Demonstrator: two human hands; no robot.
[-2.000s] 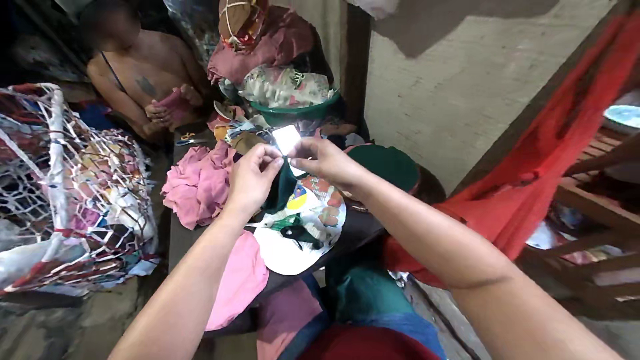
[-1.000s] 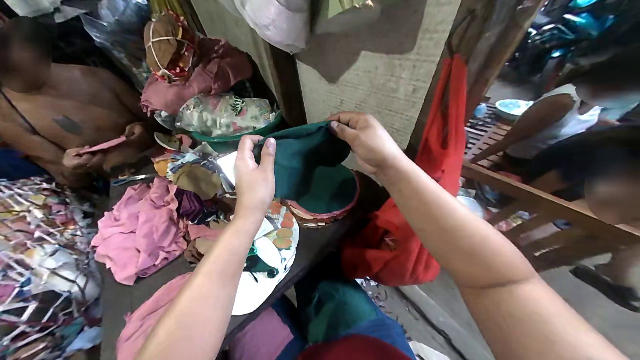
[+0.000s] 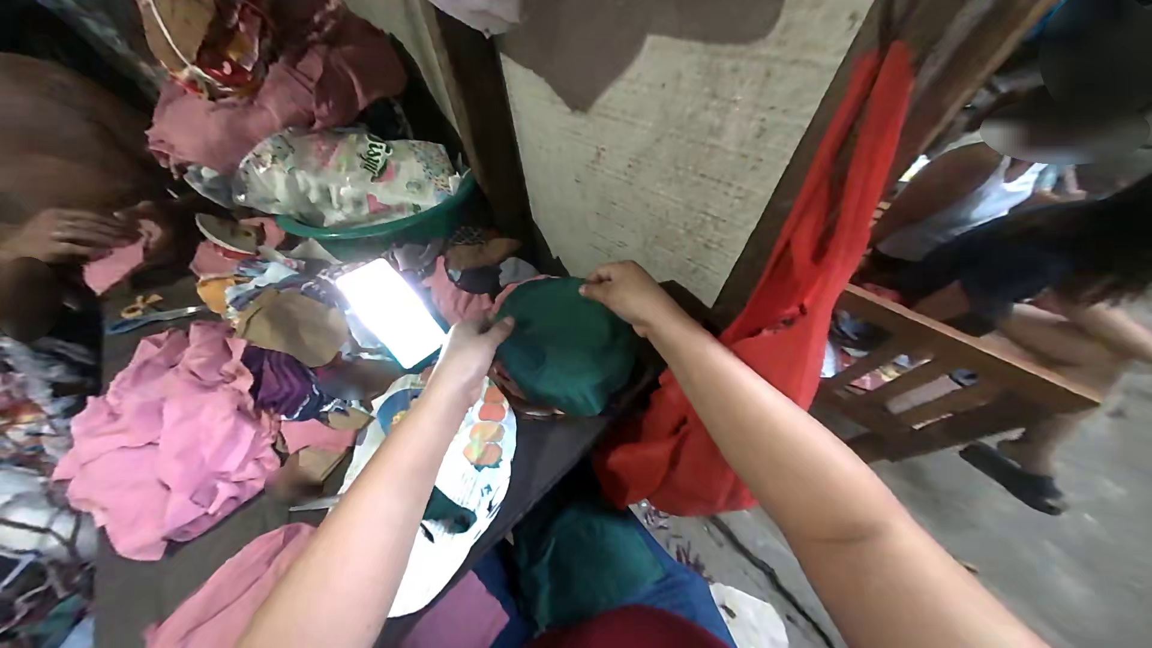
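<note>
A dark green round piece of cloth (image 3: pixel 569 346) lies over a round stack at the table's right edge. My right hand (image 3: pixel 621 292) pinches its upper edge between thumb and fingers. My left hand (image 3: pixel 472 351) is at the cloth's left edge, thumb up against it; whether it grips the cloth is unclear. Left of my left hand lies a brightly lit phone (image 3: pixel 391 310). Below it is a white printed sheet (image 3: pixel 490 450) with round orange pictures, partly hidden by my left forearm. Another green cloth (image 3: pixel 585 562) rests on my lap.
Crumpled pink cloth (image 3: pixel 171 436) lies on the dark table at left, near scissors (image 3: pixel 153 315). A green basin (image 3: pixel 378 236) holds a printed plastic bag. A red cloth bag (image 3: pixel 801 297) hangs at right. One person holds pink cloth at left; others are by a wooden bench (image 3: pixel 972 346).
The green cloth, stretched between my raised hands one second ago, now lies over the round stack. Both hands have lowered with it.
</note>
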